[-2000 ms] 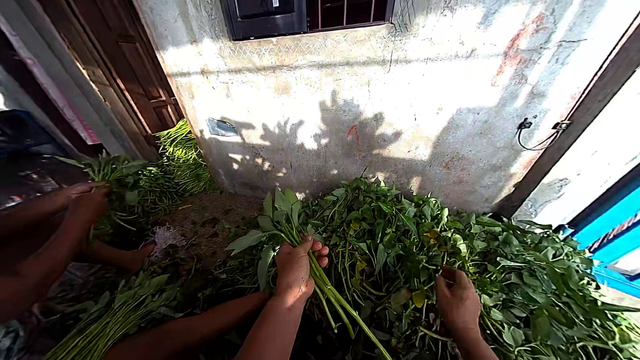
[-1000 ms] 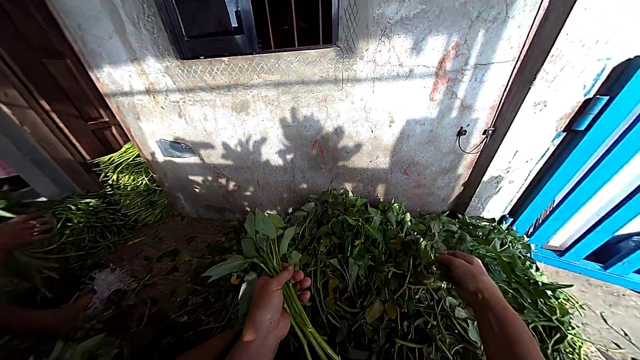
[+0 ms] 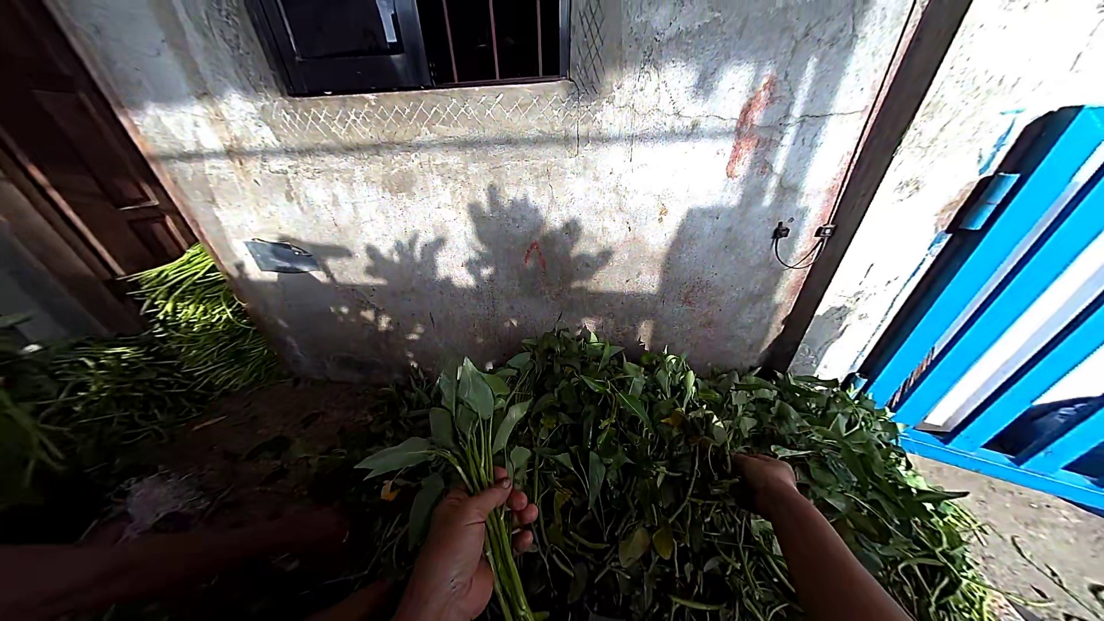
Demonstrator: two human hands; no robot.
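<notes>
My left hand (image 3: pixel 470 539) is closed around a small bunch of leafy green stems (image 3: pixel 474 431), the leaves pointing up and the stalks hanging below the fist. To its right, my right hand (image 3: pixel 763 483) reaches into a large heap of leafy greens (image 3: pixel 604 457) against the wall. Leaves and shade hide its fingertips, so whether they grip a stem does not show.
A concrete wall (image 3: pixel 388 190) with a barred window (image 3: pixel 492 39) rises behind the heap. Bundled green stems (image 3: pixel 203 319) lie by a wooden door (image 3: pixel 95 164). A blue metal gate (image 3: pixel 1000 345) stands at right. Another person's arm (image 3: pixel 172 561) reaches in at lower left.
The view has swung to the right. My right hand has moved deeper into the heap, while my left hand keeps its hold on the bunch. The other person's hands have shifted.
</notes>
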